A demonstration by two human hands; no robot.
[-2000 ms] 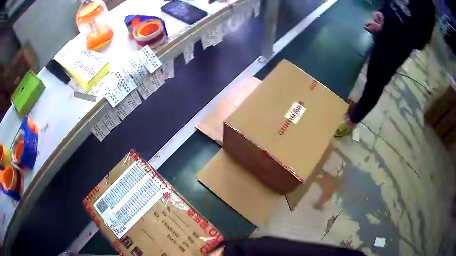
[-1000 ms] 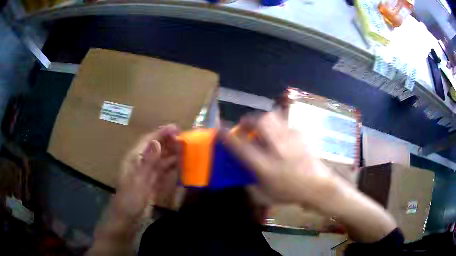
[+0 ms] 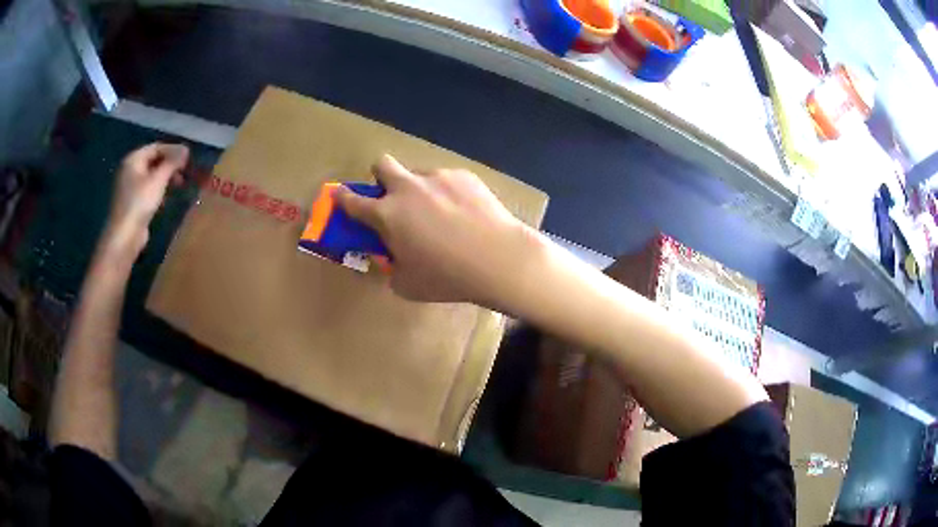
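Note:
A large brown shipping carton (image 3: 339, 329) lies on the green-topped bench in front of me. My right hand (image 3: 447, 232) is shut on a blue and orange tape dispenser (image 3: 345, 221) over the carton's top. A strip of clear tape with red print (image 3: 252, 198) runs from the dispenser along the top to the carton's left edge. My left hand (image 3: 152, 185) is just beyond that edge at the tape's end, fingers closed; I cannot tell whether they pinch the tape.
A labelled parcel with red-taped edges (image 3: 710, 309) stands right of the carton. A smaller brown carton (image 3: 818, 443) is beyond it. The white shelf (image 3: 710, 118) holds two tape dispensers (image 3: 617, 33), a green box (image 3: 701, 10) and an orange bottle (image 3: 841, 101).
My right hand has brought the dispenser onto the large carton, and tape is now drawn out. My left hand has moved left to the carton's edge. The white label no longer shows on its top.

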